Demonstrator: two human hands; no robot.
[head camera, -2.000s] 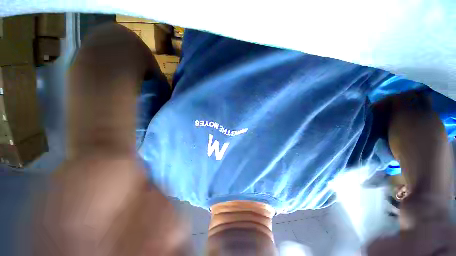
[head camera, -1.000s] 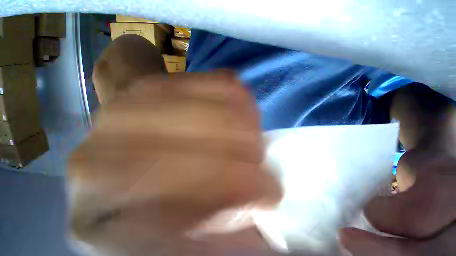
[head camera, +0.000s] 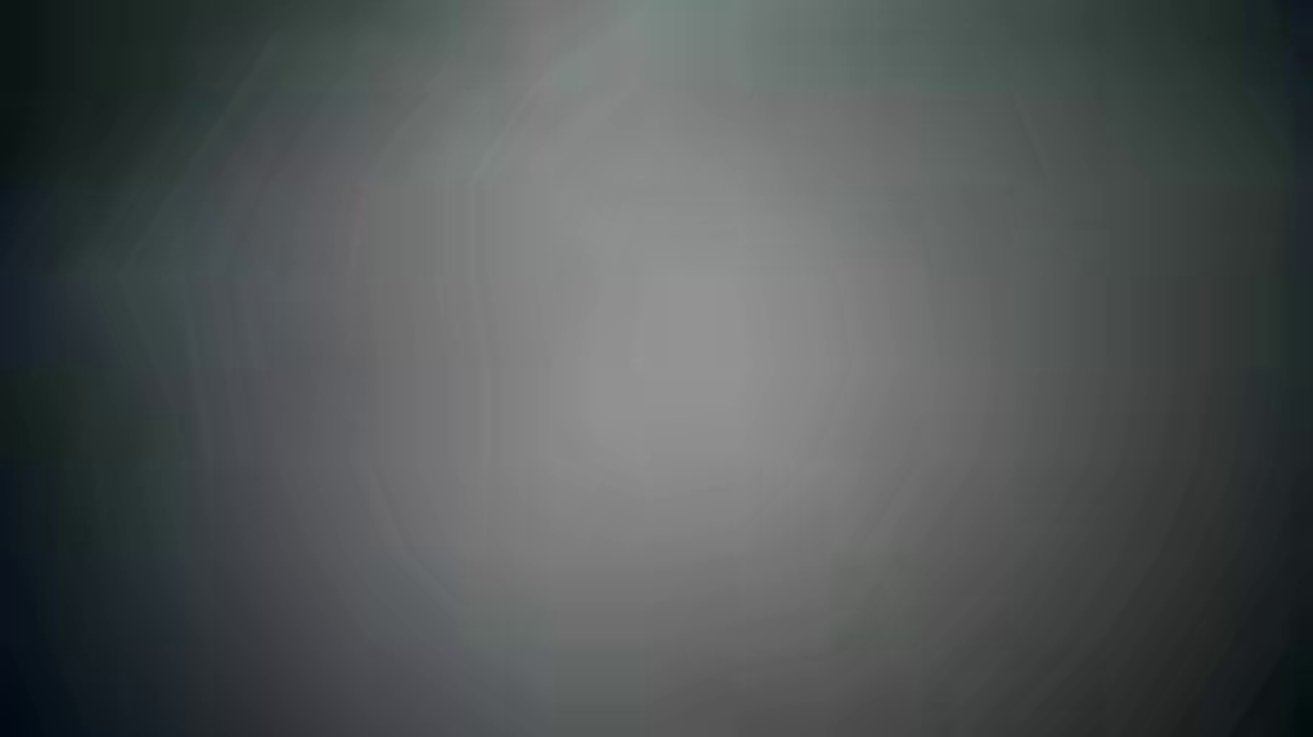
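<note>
A blurred grey surface (head camera: 691, 346) fills the whole head view, lighter in the middle and darker towards the rims. It seems to lie very close to the lens, and what it is cannot be told. No object can be made out. Neither my left hand nor my right hand can be made out.
The blue shirt, the arms and hands, the white sheet-like piece and the cartons seen earlier have all gone from view. A featureless grey blur has replaced them.
</note>
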